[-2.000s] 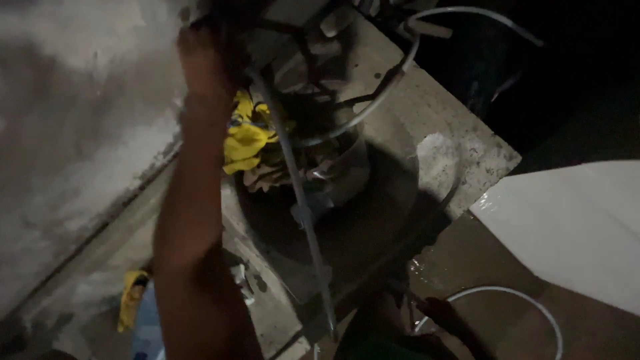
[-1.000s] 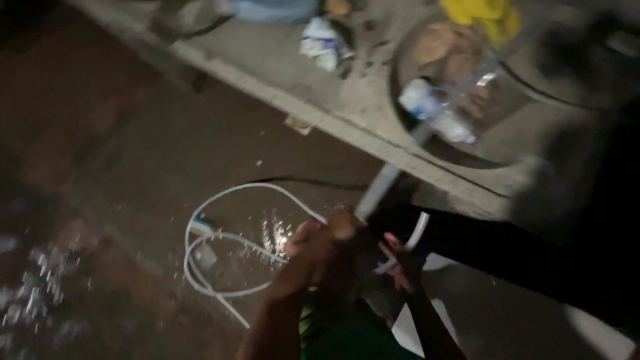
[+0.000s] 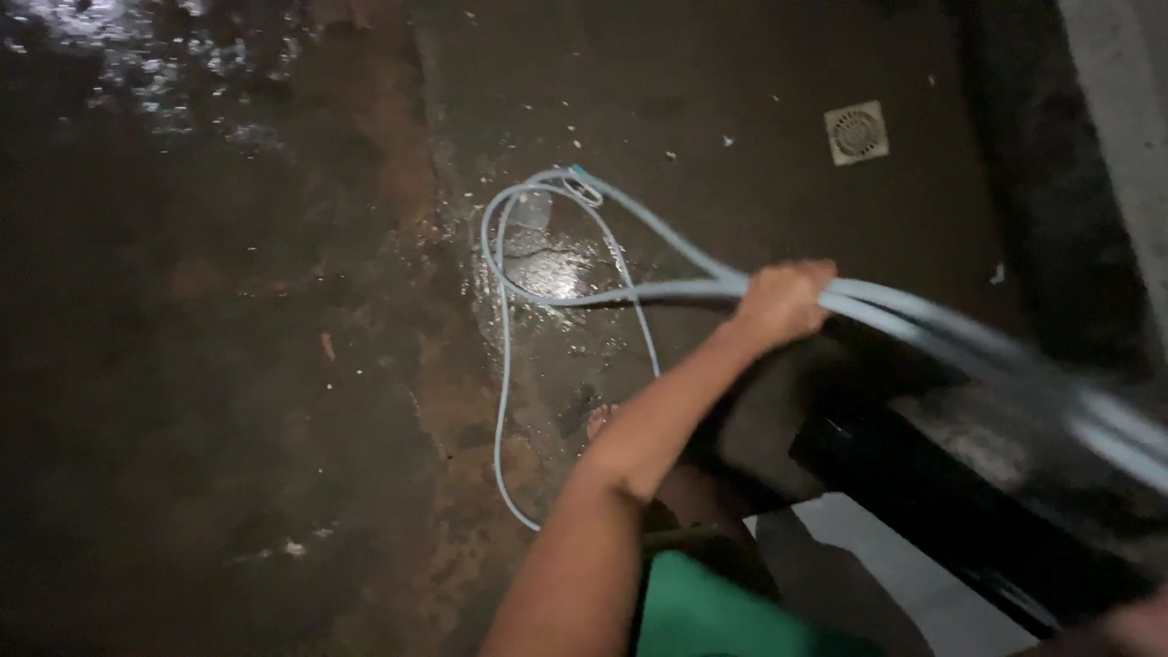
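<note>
My left hand, near the middle right, is closed around two strands of a pale flexible hose. To its left the hose loops and crosses itself on the wet floor. From the fist the strands run right and down, blurred, to the right edge. A blurred patch of skin at the lower right corner seems to be my right hand; its fingers and what it holds cannot be made out.
A square floor drain lies at the upper right. Small scraps dot the wet floor. A concrete edge runs along the right. A black pipe-like object and a white panel are at the lower right. Bare toes show beside my forearm.
The view has swung from the concrete slab with the basin to the floor. My hands, close together one second ago, are now far apart, with hose strands stretching right from my left hand.
</note>
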